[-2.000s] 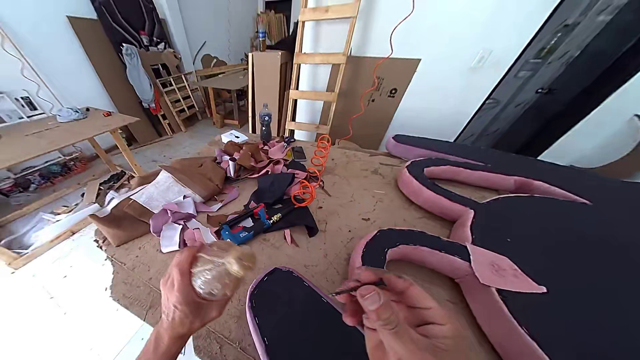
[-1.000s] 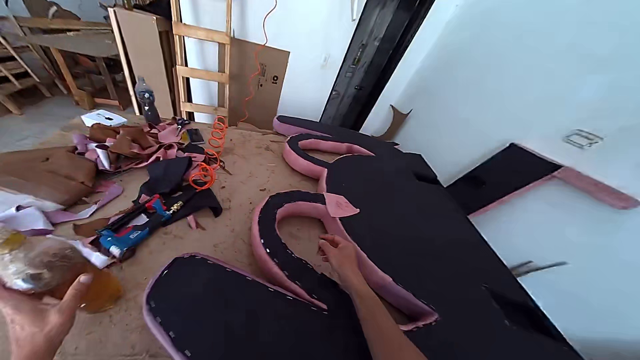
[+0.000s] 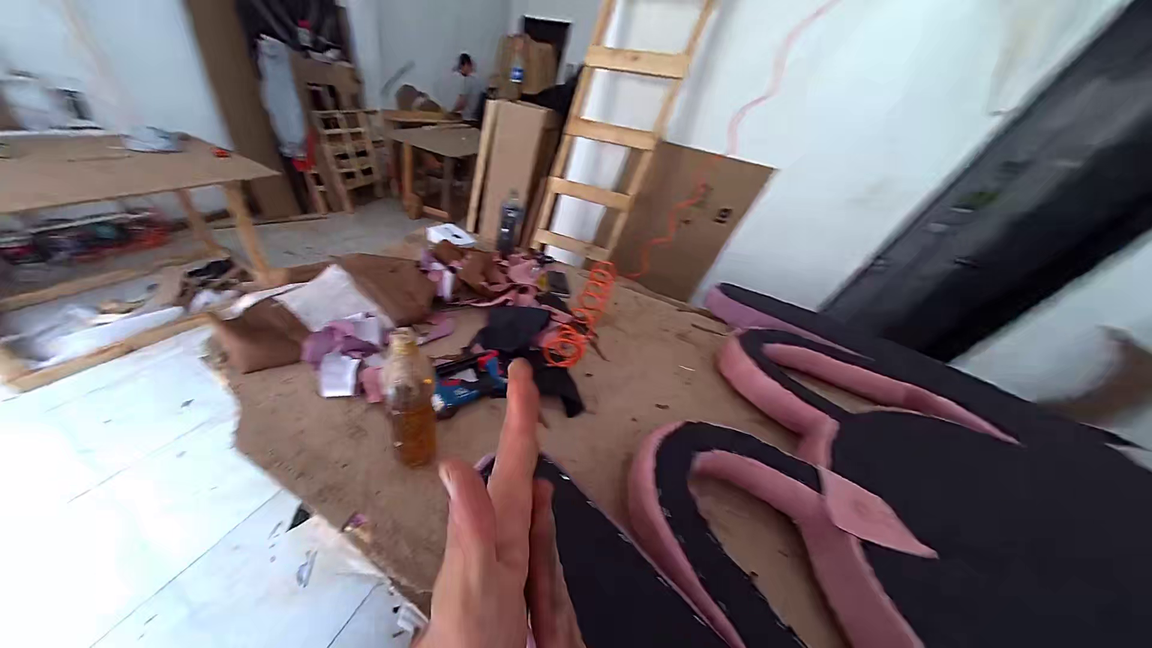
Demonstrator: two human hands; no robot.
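Note:
My left hand (image 3: 486, 558) is raised low in the centre, holding nothing, its thumb apart from an extended finger. Close against its right side is my right hand (image 3: 547, 576), mostly hidden, so its grip does not show. A clear plastic bottle of amber liquid (image 3: 411, 405) stands on the cardboard-covered table (image 3: 306, 441), left of my hands. Beyond the fingers lies a blue and black power tool (image 3: 459, 392). Black panels with pink padded edges (image 3: 981, 504) fill the right side, one curving loop (image 3: 670, 477) among them. A loose pink flap (image 3: 868, 513) lies over an edge.
Pink, brown and black scraps (image 3: 486, 274) are heaped behind the tool, beside a coiled orange hose (image 3: 576, 333). A dark bottle (image 3: 510, 223) stands at the far edge, near a wooden ladder (image 3: 607, 135). Another person (image 3: 465, 85) is in the background. A second table (image 3: 117, 171) is at left.
The amber bottle, in my left hand before, now stands on the table. My right hand has left the pink-edged loop and is beside the left. The view has swung left.

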